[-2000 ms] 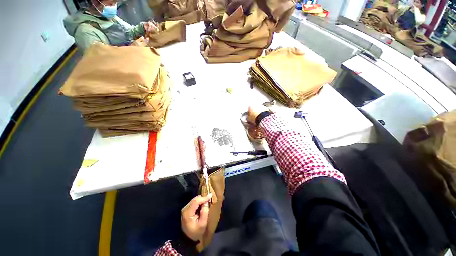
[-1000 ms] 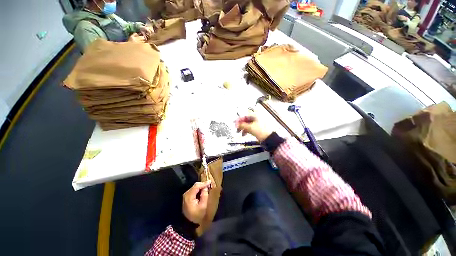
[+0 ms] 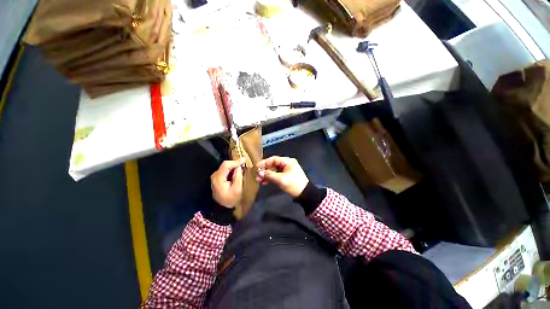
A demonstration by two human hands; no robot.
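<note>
A brown zippered bag piece (image 3: 251, 145) hangs over my lap at the table's front edge, beside the tip of a narrow metal bar (image 3: 225, 107) with a red-wrapped rear. My left hand (image 3: 227, 184) pinches the piece near its zipper end. My right hand (image 3: 282, 174) is just right of it, thumb and fingertips closed together; a tiny fitting seems to be between them, too small to make out clearly.
On the table (image 3: 191, 113) are a wooden-handled hammer (image 3: 345, 63), a black-handled hammer (image 3: 377, 70), a fittings dish (image 3: 301, 75), a small black-handled tool (image 3: 300, 105), dark loose parts (image 3: 253, 84) and brown stacks (image 3: 108, 42). A cardboard box (image 3: 377, 154) is on the floor.
My right hand has come back from the table to beside my left hand. The view has tilted down, so the table sits higher and the box shows. My left hand still holds the piece.
</note>
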